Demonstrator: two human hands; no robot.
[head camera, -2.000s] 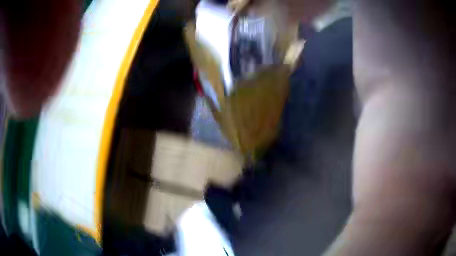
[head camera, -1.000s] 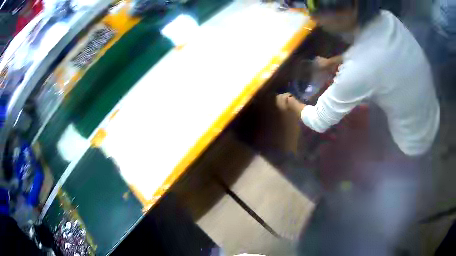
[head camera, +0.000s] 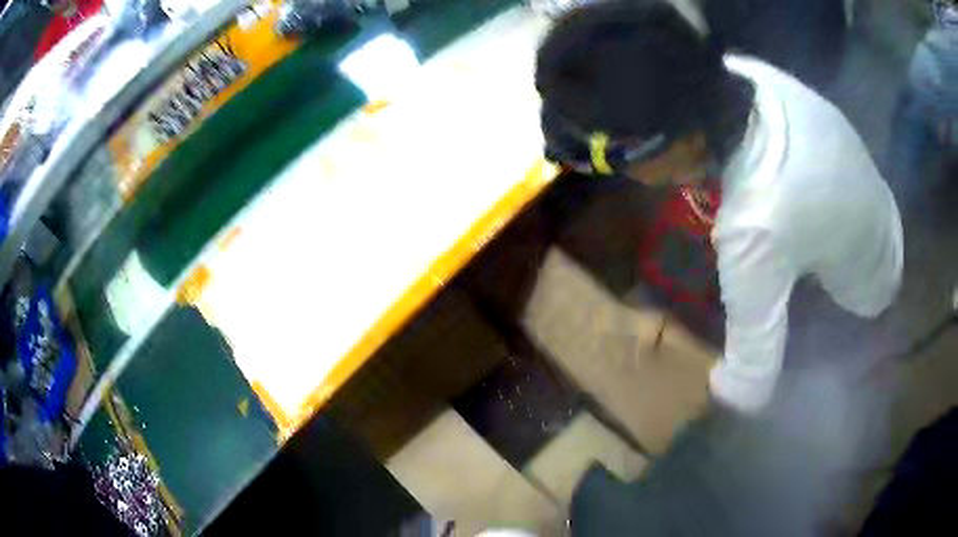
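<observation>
Neither of my hands can be made out in the picture. Nearest in front of me, low in the middle, stands an open cardboard carton (head camera: 462, 469) with pale brown flaps. A second carton flap or panel (head camera: 615, 341) lies beyond it, close to another person's arm. Between them is a dark carton opening; its contents are too dark to tell. The white bench top (head camera: 368, 241) with a worn orange-yellow edge runs diagonally on the left of the cartons.
Another person in a white top (head camera: 809, 189) bends over the cartons on the right. A red stool (head camera: 678, 252) stands beside them. A green belt (head camera: 236, 173) runs beyond the bench, with a blue tray (head camera: 44, 351) and small metal parts (head camera: 131, 488) at the left.
The other person has leaned down and towards the bench, and a carton flap now shows at their arm. A dark gap has opened between the carton panels. The blurred arm seen earliest is gone.
</observation>
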